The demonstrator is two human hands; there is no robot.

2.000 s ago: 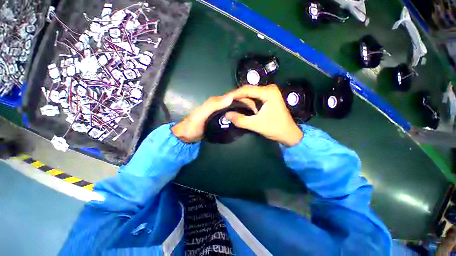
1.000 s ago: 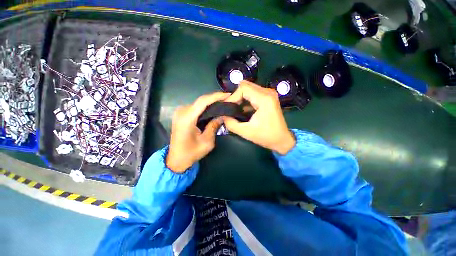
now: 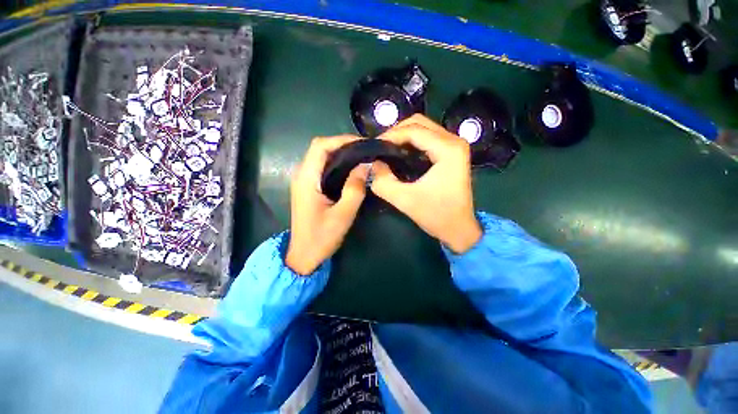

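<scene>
A round black housing is held up between my two bare hands, above the bench near the middle of the view. My left hand grips its left side, with the thumb inside the rim. My right hand grips its right side, with the thumb also inside. A small whitish piece shows between the thumb tips; the fingers hide most of it, so its shape cannot be told. Wires are not visible there.
Three black housings with white centre discs sit behind my hands. A dark tray of loose wired boards stands left, beside a blue bin of similar parts. A blue edge runs behind, with wired housings beyond.
The housing has gone from lying low and facing up to being tilted up in both hands. My left hand has shifted around its left side. The camera view has turned.
</scene>
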